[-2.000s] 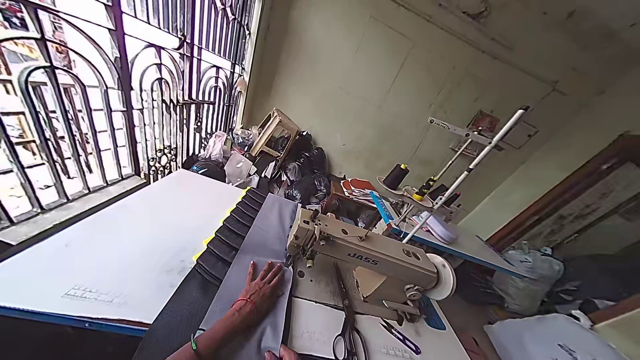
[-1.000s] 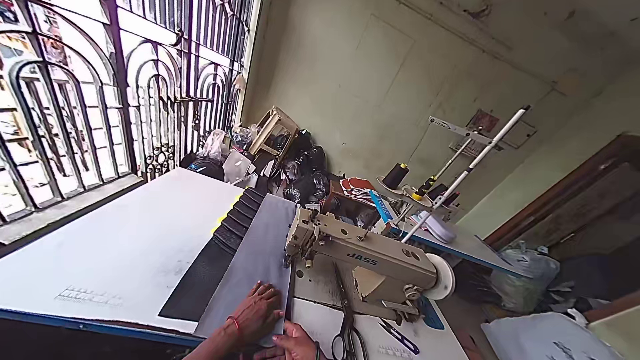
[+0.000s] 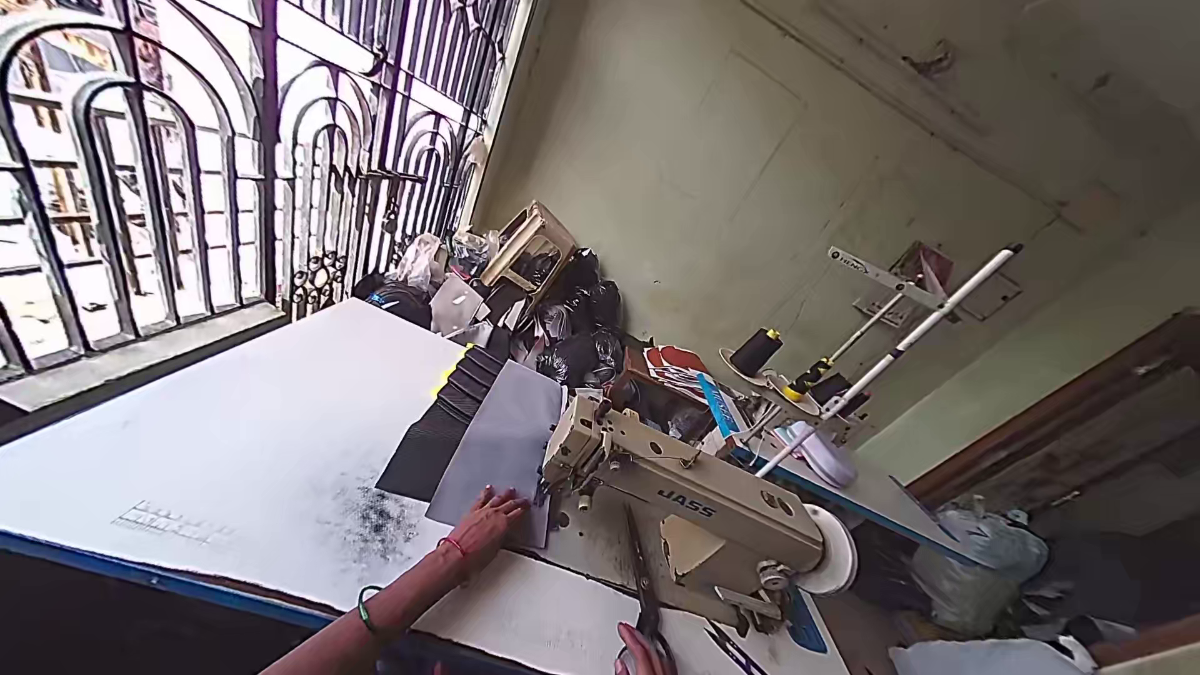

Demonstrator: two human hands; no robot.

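My left hand [image 3: 489,530] lies palm down on the near end of a grey sheet of material [image 3: 502,431], just left of the needle area of a beige JASS sewing machine [image 3: 694,487]. Beneath and left of that sheet is black textured material [image 3: 427,450], with dark overlapping folds and yellow edges at its far end. At the bottom edge my right hand [image 3: 642,652], partly out of view, has its fingers at the handle loops of dark scissors [image 3: 641,572]. The blades point away on the machine bed; whether the fingers grip the loops is unclear. Thread snips [image 3: 734,649] lie to the right.
The white worktable [image 3: 262,441] bears dark smudges and a pencilled grid. Thread cones [image 3: 756,352] stand on a rack behind the machine. Black plastic bags [image 3: 586,328] and a stool [image 3: 532,246] are piled against the wall. A metal window grille [image 3: 150,178] rises at the left.
The grey sheet and black material have moved away from me along the machine's left side. My right hand has left the sheet's near end and moved right, to the scissors' handles.
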